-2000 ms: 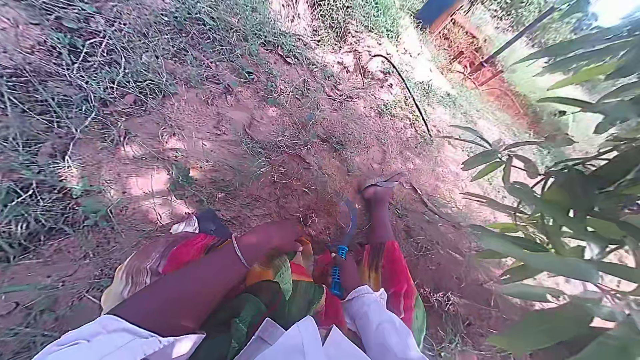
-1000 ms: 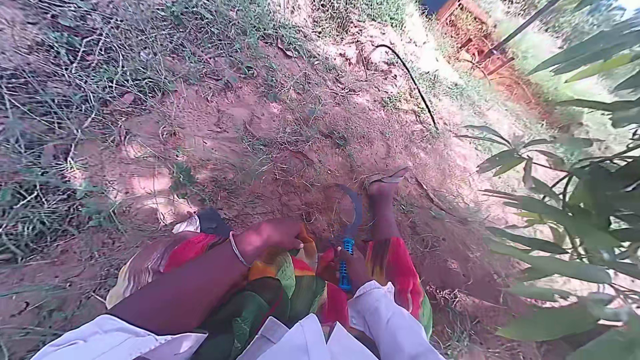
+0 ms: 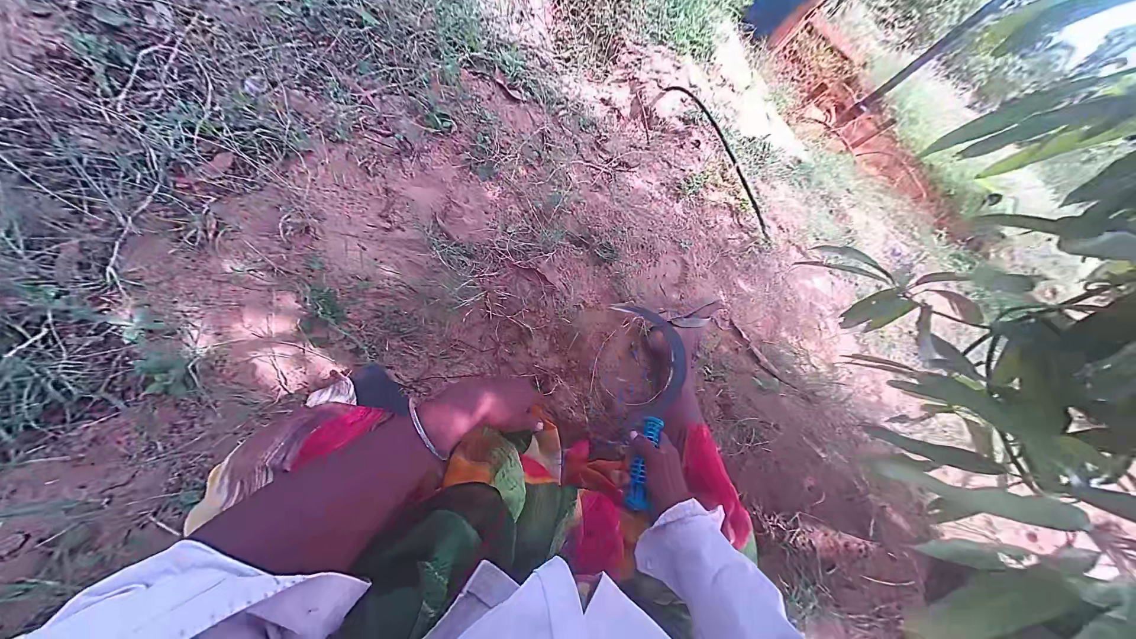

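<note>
My right hand (image 3: 658, 470) is closed around the blue ribbed handle of a sickle (image 3: 679, 364). Its curved metal blade rises from the fist and bends left, in front of my foot. To the left, my left hand (image 3: 488, 410), with a bangle (image 3: 424, 429) at the wrist, lies low over the edge of the multicoloured patterned cloth (image 3: 479, 524) on my lap, close to the soil and dry grass. Its fingertips are partly hidden, so whether they grip anything cannot be told.
Reddish soil (image 3: 373, 213) with sparse grass stretches ahead. Dense dry weeds (image 3: 80, 160) stand at the left. A thin black hose or cable (image 3: 732, 155) arches over the ground beyond my foot. Leafy branches (image 3: 1021, 382) reach in from the right, near my right arm.
The sickle has swung up from low beside my leg, and more of its curved blade shows in front of my foot. My left hand stays in about the same place.
</note>
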